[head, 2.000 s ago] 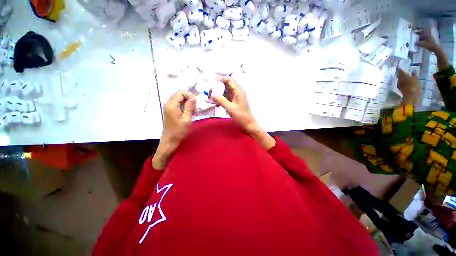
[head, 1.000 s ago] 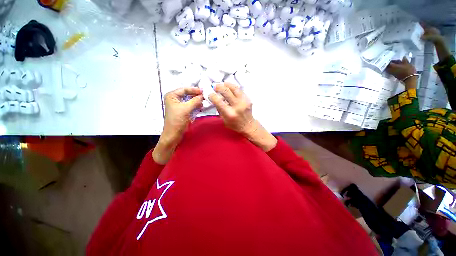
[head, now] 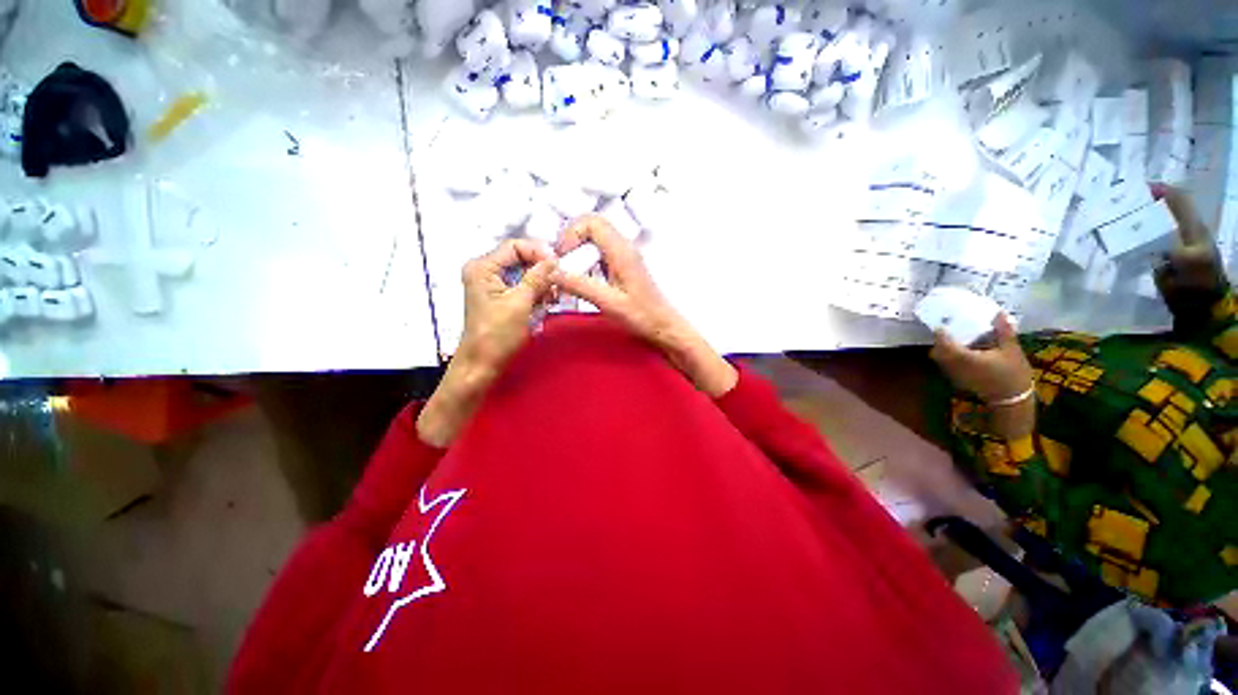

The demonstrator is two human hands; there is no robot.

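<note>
A small white unit (head: 581, 258) is held between my two hands, just above the table's near edge. My right hand (head: 618, 278) grips it with thumb and fingers. My left hand (head: 505, 302) touches its left side with the fingertips and also holds a small blue-and-clear clump (head: 513, 276), partly hidden by the fingers. Loose white units (head: 509, 197) lie just ahead of my hands, washed out by glare. A larger heap of white units with blue bands (head: 587, 90) lies beyond them.
White tabletop (head: 299, 245) with a dark seam left of my hands. Black curved object (head: 75, 120), yellow strip (head: 178, 116) and white units in rows (head: 44, 283) at left. White cartons (head: 910, 231) at right, beside a neighbouring worker's hand (head: 988, 364) holding a white piece.
My fingers have closed in around a white unit that now shows between them. The neighbouring worker's nearer hand has moved down and left and now holds a white piece; the other holds a carton.
</note>
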